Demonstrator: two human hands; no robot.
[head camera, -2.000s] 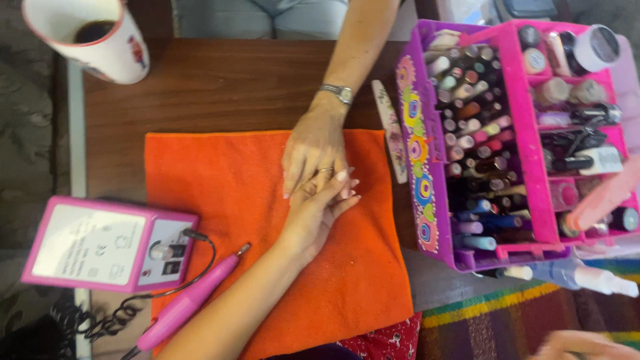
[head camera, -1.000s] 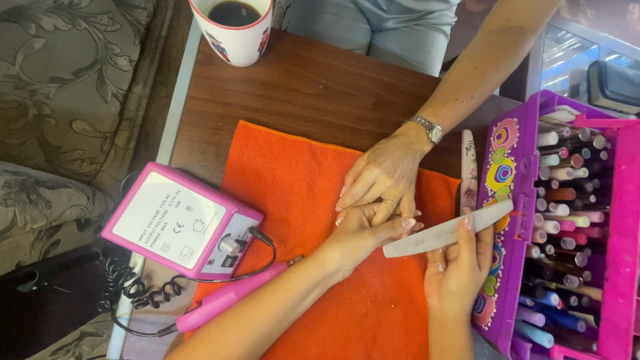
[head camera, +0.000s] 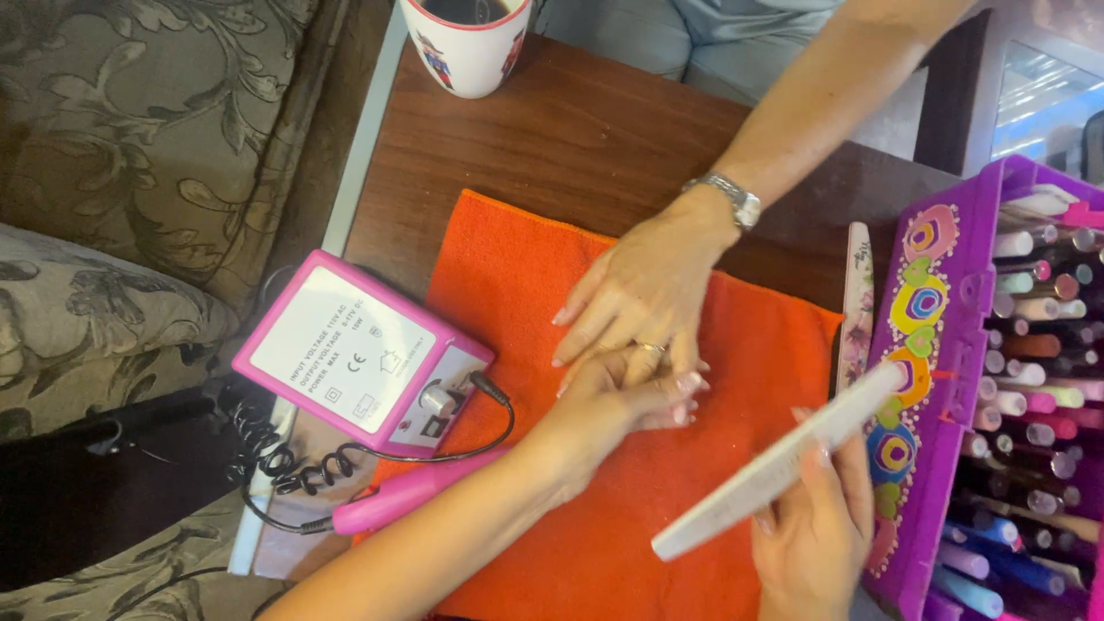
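Observation:
Fingers of my left hand (head camera: 617, 401) are closed around the fingers of another person's hand (head camera: 642, 293), which wears a ring and a wristwatch (head camera: 733, 200). Between thumb and fingers, my right hand (head camera: 819, 517) grips a long pale nail file (head camera: 776, 461), tilted, its upper end close to the purple case. Both hands are above an orange towel (head camera: 526, 241). A pink handpiece of a nail drill (head camera: 405, 492) lies beside my left forearm, partly hidden by it. Its pink control box (head camera: 345, 354) stands at the towel's left edge.
A purple case (head camera: 944, 431) full of nail polish bottles and pens stands at the right. Beside it lies a floral nail file (head camera: 856, 302). A mug of dark drink (head camera: 470, 52) stands near the table's far edge. A black coiled cord (head camera: 276, 448) hangs over the table's left edge.
My right hand, at the lower right edge two seconds ago, now holds the pale file over the towel. My left hand still holds the other person's fingers. The view has shifted.

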